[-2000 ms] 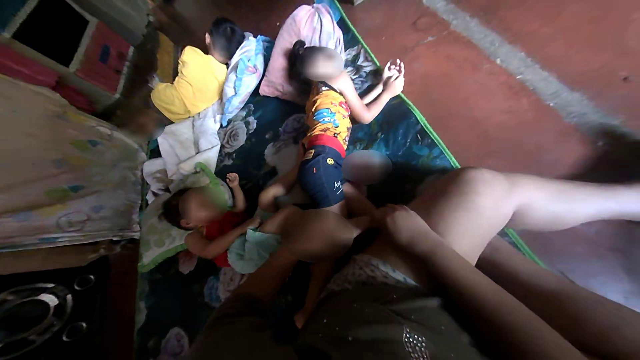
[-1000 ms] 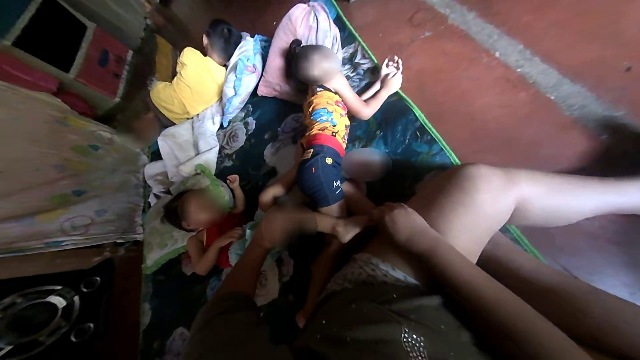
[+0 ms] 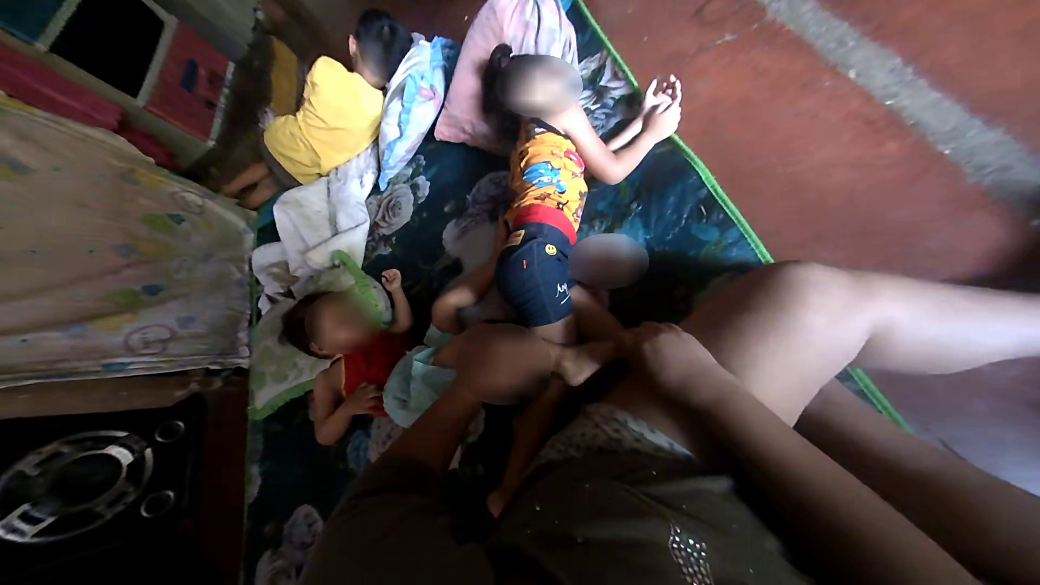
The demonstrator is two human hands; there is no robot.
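My left hand is blurred, over the teal cloth around the lower body of a person in a red top, who lies on a green-edged pillow. Its fingers cannot be made out. My right hand lies low beside my bent leg, close to the bare foot of another person; its fingertips are hidden, so any hold cannot be told. That person, in a yellow patterned top and dark shorts, lies on the floral mat between my hands and a pink pillow.
Farther up the dark floral mat, with its green edging, a person in yellow lies by a blue-white pillow and a white cloth. A speaker and a patterned curtain flank the left side. Red floor borders the right.
My left hand moved left, then back right over the teal cloth. The arm of the person in red, stretched toward my left hand two seconds ago, is now bent over the belly. My right hand stays put.
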